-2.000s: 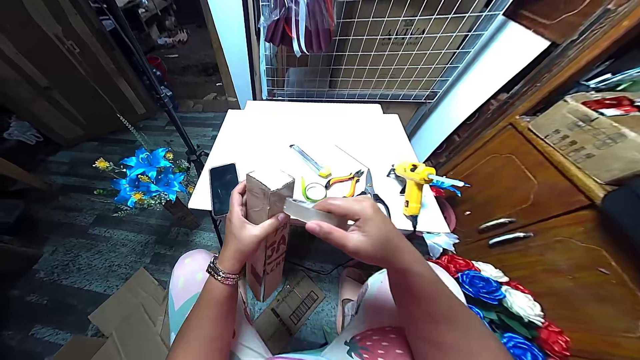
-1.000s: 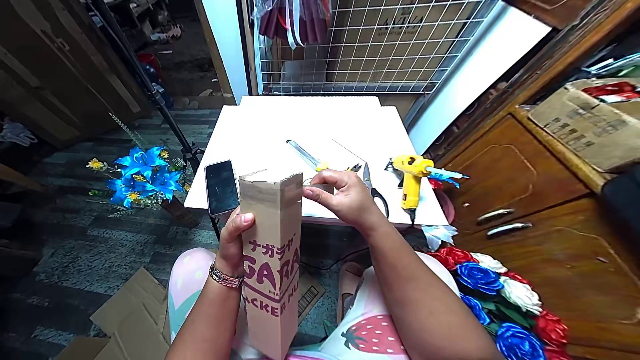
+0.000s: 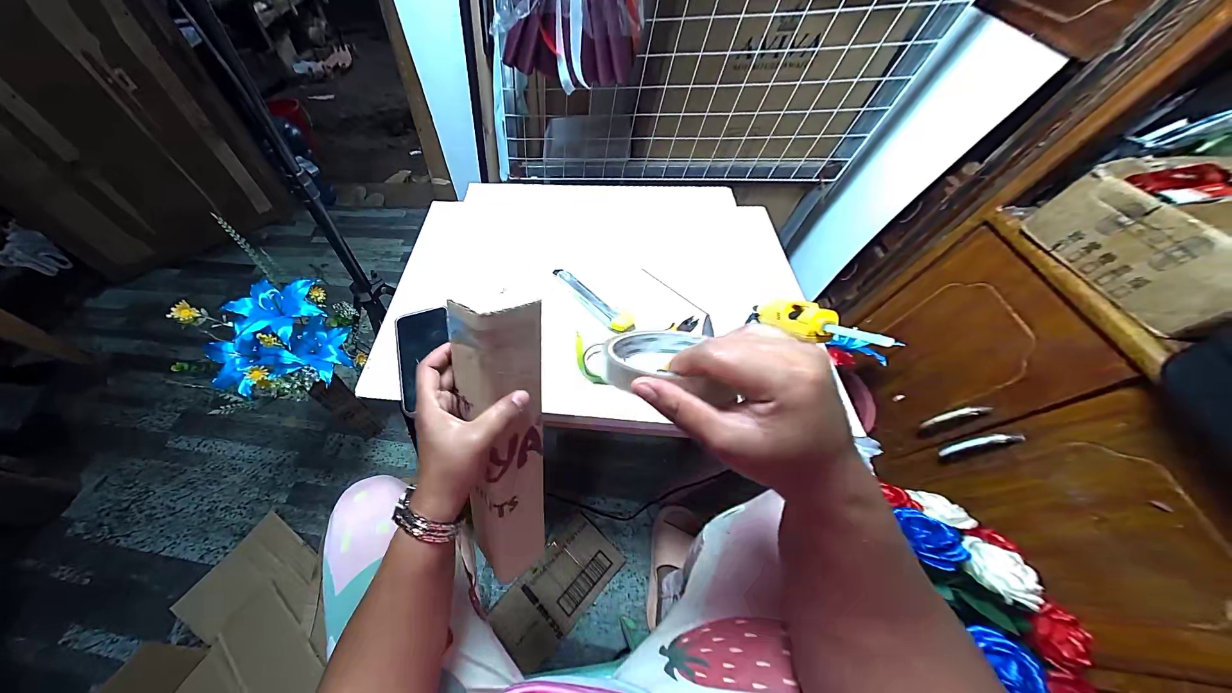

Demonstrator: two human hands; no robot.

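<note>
My left hand grips a tall folded cardboard piece with printed writing, held upright at the table's front edge. In my right hand is a roll of tape, pinched at its rim between thumb and fingers, a little right of the cardboard. A yellow-ended cutter knife lies on the white table behind the roll. Beyond my right hand is a yellow glue gun with a clear stick. Pliers and scissors are partly hidden behind the roll and hand. A smartphone lies left of the cardboard.
Blue artificial flowers stand left of the table, near a black tripod. Cut cardboard lies on the floor. Red, white and blue fabric roses are at my right, before a wooden cabinet. A wire grid stands behind the table.
My right hand has moved away from the cardboard's top edge and now holds the tape roll. The cardboard has turned in my left hand, so less of its printed face shows.
</note>
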